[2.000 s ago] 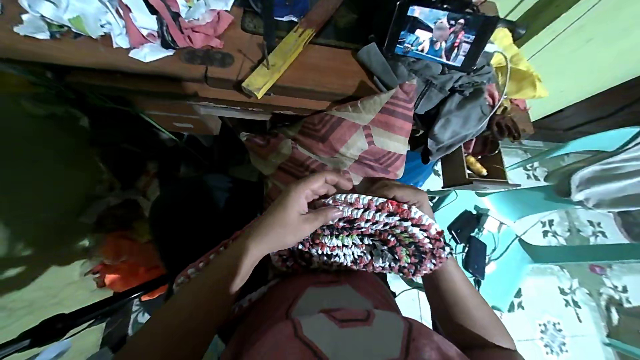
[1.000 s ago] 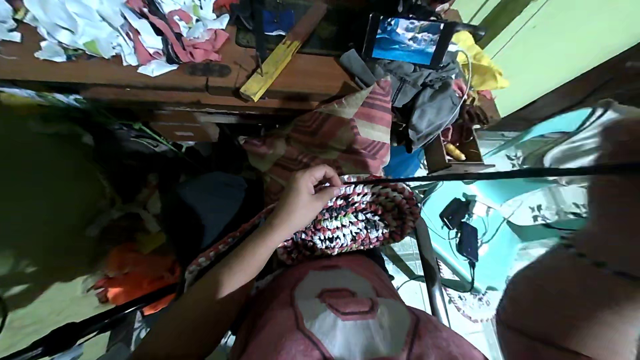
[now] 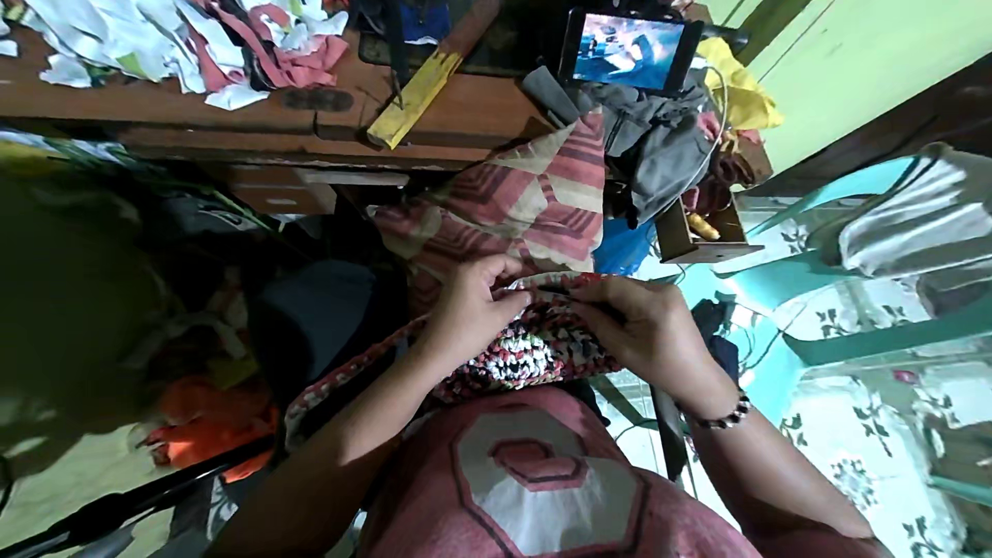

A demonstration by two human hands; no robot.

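Note:
A thick piece of work made of red, white and black fabric strips [image 3: 519, 358] lies bunched over my lap. My left hand [image 3: 477, 310] pinches its upper edge between thumb and fingers. On the right part of the same edge, my right hand [image 3: 643, 329] grips with thumb and fingers, a beaded bracelet at its wrist. A braided band of the piece runs down to the left, past my left forearm. Behind it lies a red and beige patterned cloth [image 3: 527, 201]. Whether a hook or needle is between my fingers, I cannot tell.
Fabric scraps [image 3: 147, 39] are heaped on the wooden table [image 3: 434, 112] beside a yellow-painted strip of wood [image 3: 415, 101]. A phone [image 3: 629, 50] showing a video stands over grey cloth [image 3: 666, 147]. A small open drawer [image 3: 705, 248] and a turquoise chair [image 3: 837, 341] stand to the right.
My right hand, raised at the right with a dark strand stretched across the view one second ago, is back at the edge of the piece. My left hand has stayed at the edge.

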